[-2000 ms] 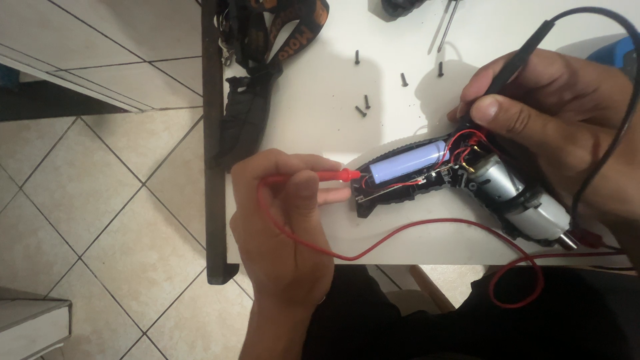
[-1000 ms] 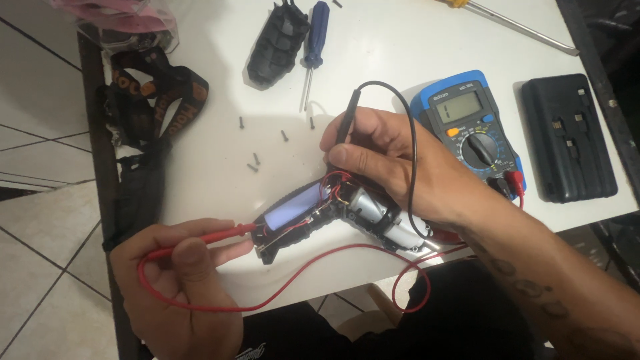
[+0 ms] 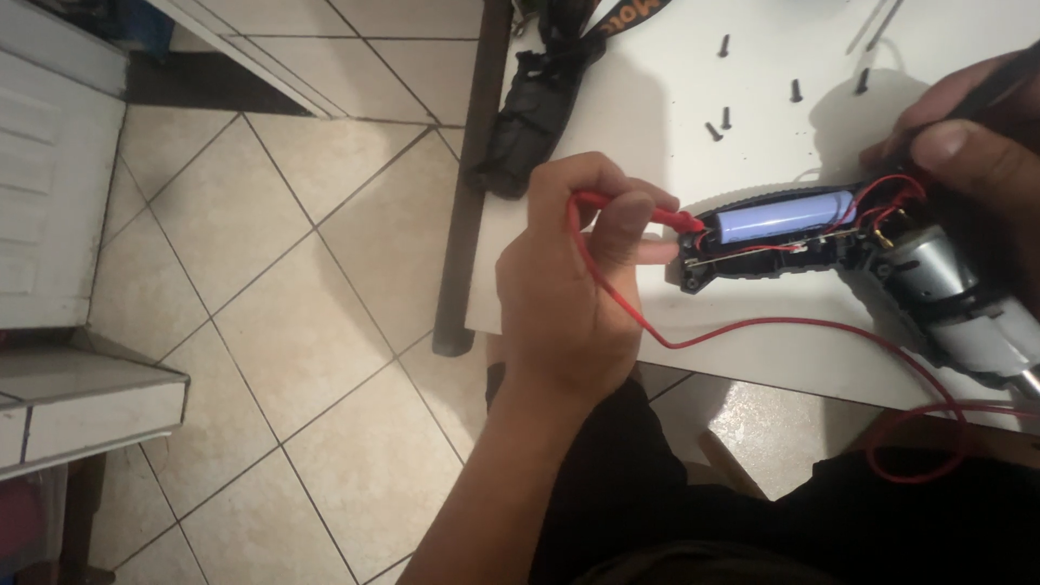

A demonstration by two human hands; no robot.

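My left hand [image 3: 581, 268] grips a red test probe [image 3: 666, 213], its tip at the left end of a blue-violet cylindrical battery cell [image 3: 784, 217]. The cell lies in an opened black cordless screwdriver housing [image 3: 731, 264] beside a thin circuit board and red wires. Toward the lower right the housing holds a silver motor [image 3: 934, 264] and a white gearbox [image 3: 987, 333]. At the right edge my right hand [image 3: 967, 154] holds a black test probe [image 3: 999, 81]; its tip is hidden near the wires. A red lead [image 3: 780, 320] loops below the housing.
Several dark screws [image 3: 795, 90] lie on the white table [image 3: 650, 122] above the housing. A black plastic housing piece [image 3: 528, 114] and a strap with orange writing [image 3: 638, 15] are near the table's left edge. A metal shaft [image 3: 884, 24] shows at the top. Tiled floor [image 3: 325, 325] lies left.
The view has swung left, leaving the multimeter and power bank seen one second ago out of frame. Both hands keep their probes at the housing.
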